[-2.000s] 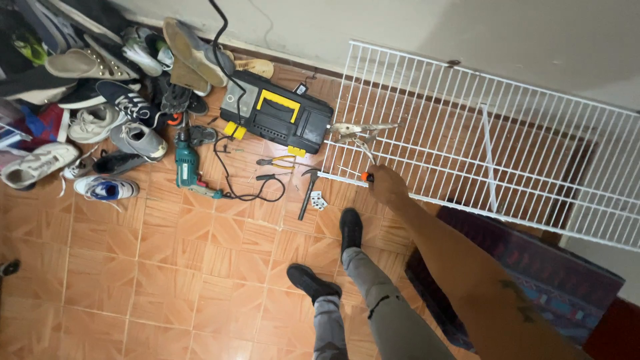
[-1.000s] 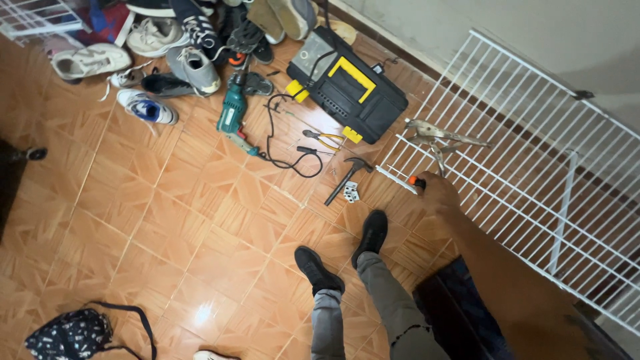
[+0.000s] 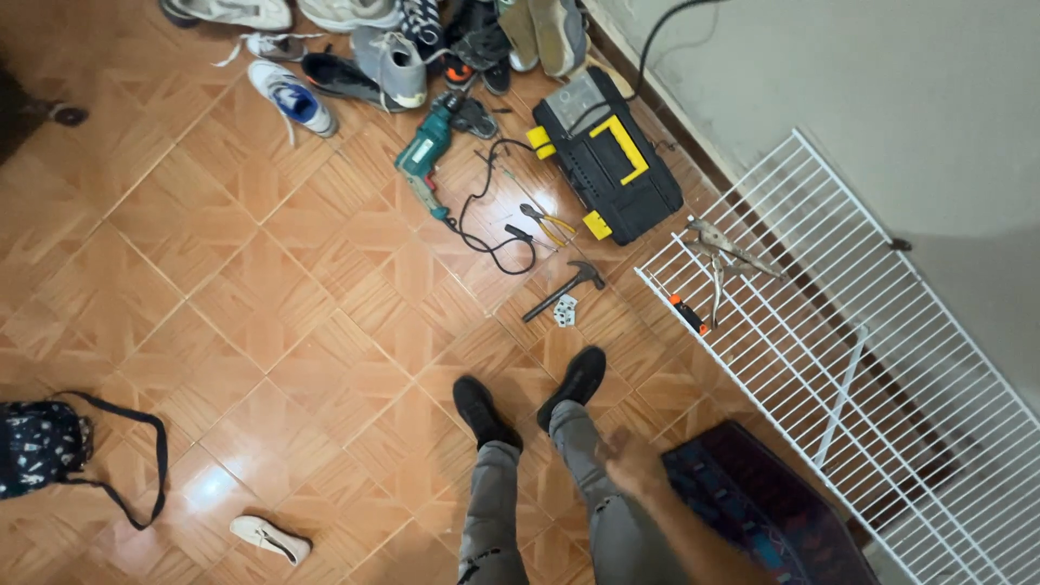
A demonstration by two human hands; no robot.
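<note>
Blurred by motion, my right hand hangs over my right leg; nothing shows in it, though its fingers are unclear. My left hand is out of the frame. On the white wire shelf at the right lie locking pliers and a small orange-and-black tool near its left edge. A claw hammer rests on the floor beside small patterned pieces. Yellow-handled pliers lie above, near a green power drill with a black cord. A black toolbox with yellow latches stands by the wall.
Many shoes are piled at the top. A single light shoe and a dark patterned bag with a strap lie at lower left. A dark patterned mat or panel is beside the shelf, and the wall rises at the right.
My right hand has let go of the orange-and-black tool, now lying on the wire shelf, and has moved back towards my legs. The view has swung left.
</note>
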